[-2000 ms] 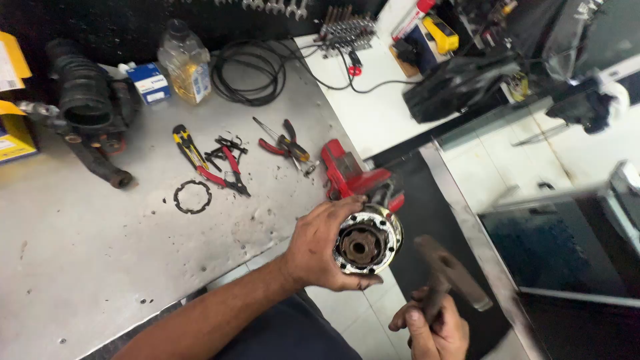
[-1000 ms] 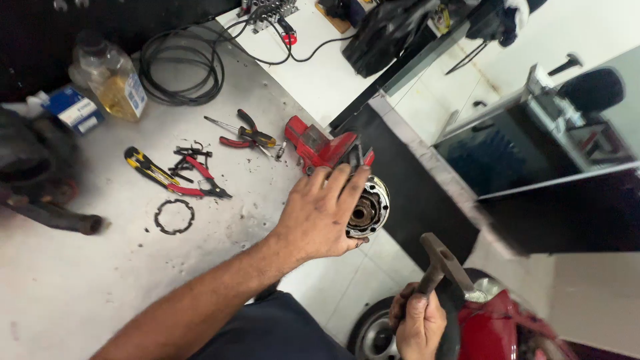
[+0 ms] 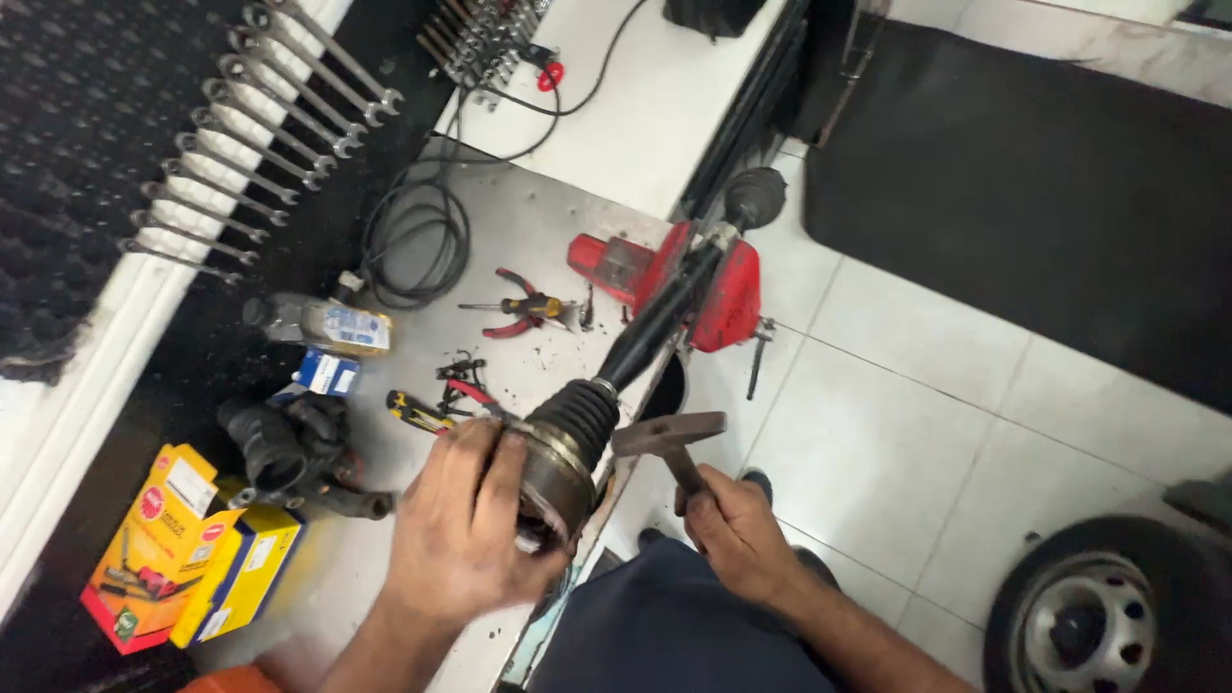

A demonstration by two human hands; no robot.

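A drive axle shaft point(image 3: 659, 313) lies across the jaws of a red bench vise point(image 3: 724, 294) at the bench edge. My left hand point(image 3: 472, 515) grips the metal joint housing point(image 3: 558, 481) at the shaft's near end, beside its ribbed black boot point(image 3: 577, 412). The housing's open end faces down toward me and is partly hidden by my fingers. My right hand point(image 3: 727, 525) holds a hammer point(image 3: 669, 433) by its handle, the head just right of the housing and boot. At the shaft's far end is another dark boot point(image 3: 756, 197).
Pliers and a screwdriver point(image 3: 529, 306), yellow-black cutters point(image 3: 419, 409), a coiled black cable point(image 3: 419, 245), a bottle point(image 3: 337, 325) and a black hose part point(image 3: 279, 443) lie on the metal bench. Yellow boxes point(image 3: 236, 577) stand lower left. A wheel point(image 3: 1088, 606) is on the floor at right.
The view has shifted strongly, now showing the shaft's length and the wall wrenches. The housing's open end, facing the camera earlier, now points down toward me. The hammer head is closer to the housing.
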